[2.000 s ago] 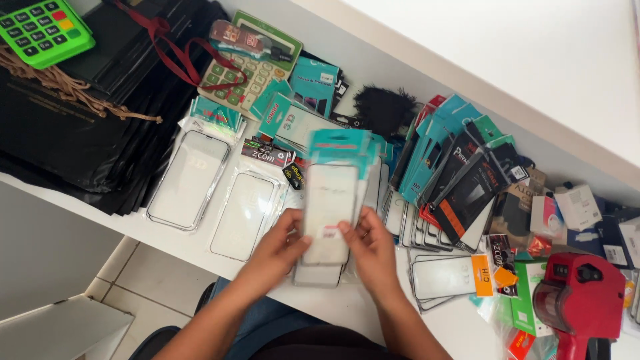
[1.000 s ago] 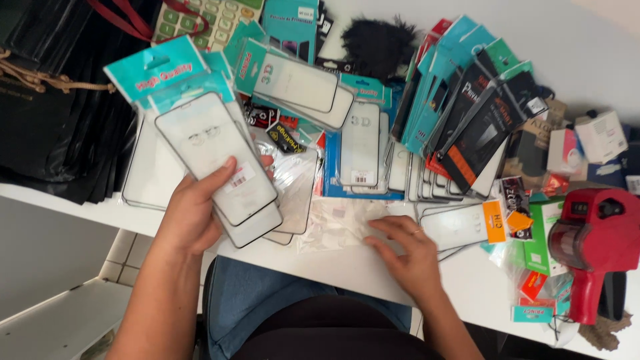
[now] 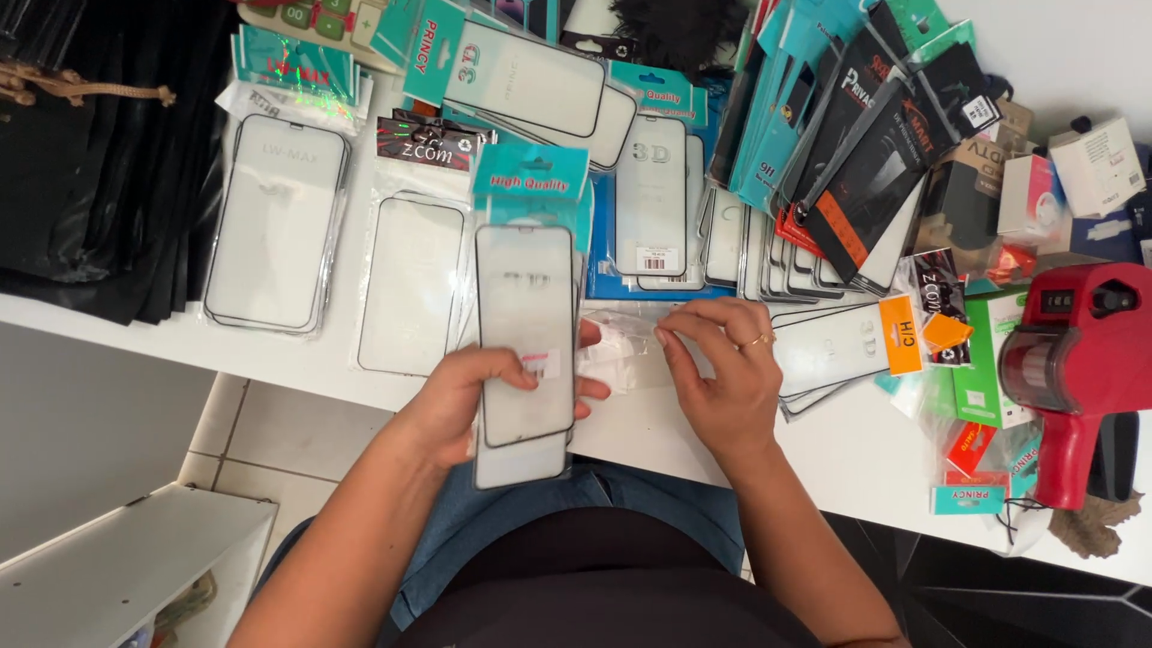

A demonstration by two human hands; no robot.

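Observation:
My left hand (image 3: 463,391) grips a small stack of packaged phone screen protectors (image 3: 525,306) with teal header cards, thumb on the front. My right hand (image 3: 724,369) has its thumb and forefinger together at the edge of a clear plastic wrapper (image 3: 621,346) on the white counter; whether it pinches the wrapper is hard to tell. Left of the held stack lie a pack of protectors with a black header (image 3: 411,283) and a pile with a teal header (image 3: 279,225). Behind my hands more packs (image 3: 648,198) rest on a blue item. Right of my right hand is a fanned pile with an orange tab (image 3: 832,346).
A red price labeller (image 3: 1071,369) stands at the right, beside a green box (image 3: 988,369) and small boxes (image 3: 1093,166). Upright packs (image 3: 864,153) lean at the back right. Black bags (image 3: 99,180) fill the far left, near a calculator (image 3: 324,22).
The stack, held in both hands at first, is now in my left hand alone, which has moved right since one second ago. My right hand left the stack and is by the wrapper.

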